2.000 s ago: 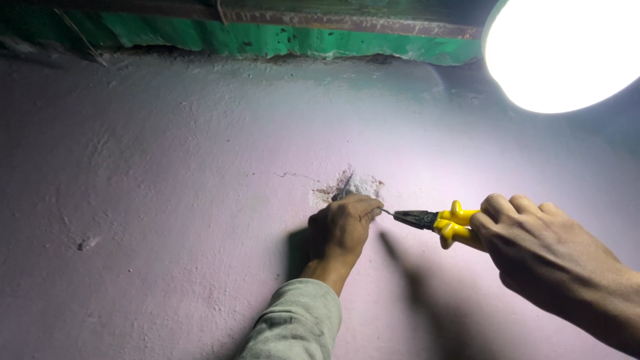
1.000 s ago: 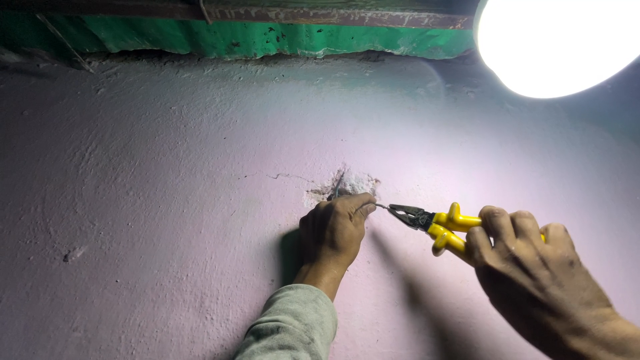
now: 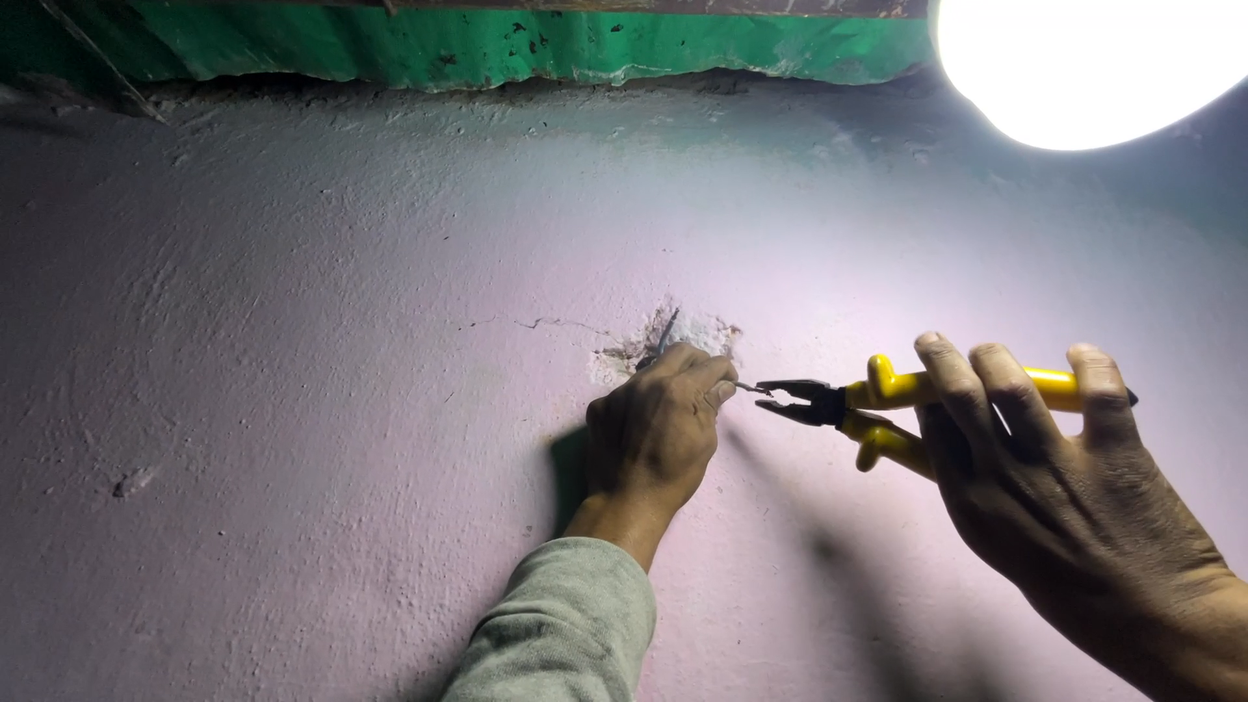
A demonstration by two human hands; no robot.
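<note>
My left hand (image 3: 661, 424), with a grey sleeve at the wrist, pinches a thin dark wire (image 3: 749, 388) at the chipped patch of plaster (image 3: 704, 331) in the wall. The wire's end points right, at the jaws of the combination pliers (image 3: 838, 404). Another thin dark piece (image 3: 668, 330) sticks up above my left knuckles. My right hand (image 3: 1063, 478) holds the pliers by their yellow handles, and the jaws stand apart around the tip of the wire. Whether they touch it is not clear.
A bright lamp (image 3: 1082, 68) glares at the upper right. Green corrugated sheet (image 3: 487, 49) and a brown metal bar (image 3: 682, 6) run along the top of the pink painted wall (image 3: 341, 390). A thin crack (image 3: 556, 323) runs left from the patch.
The pliers' jaws, closed at the wire two seconds ago, have opened, and the fingers of my right hand have spread on the handles. My left hand stays at the patch.
</note>
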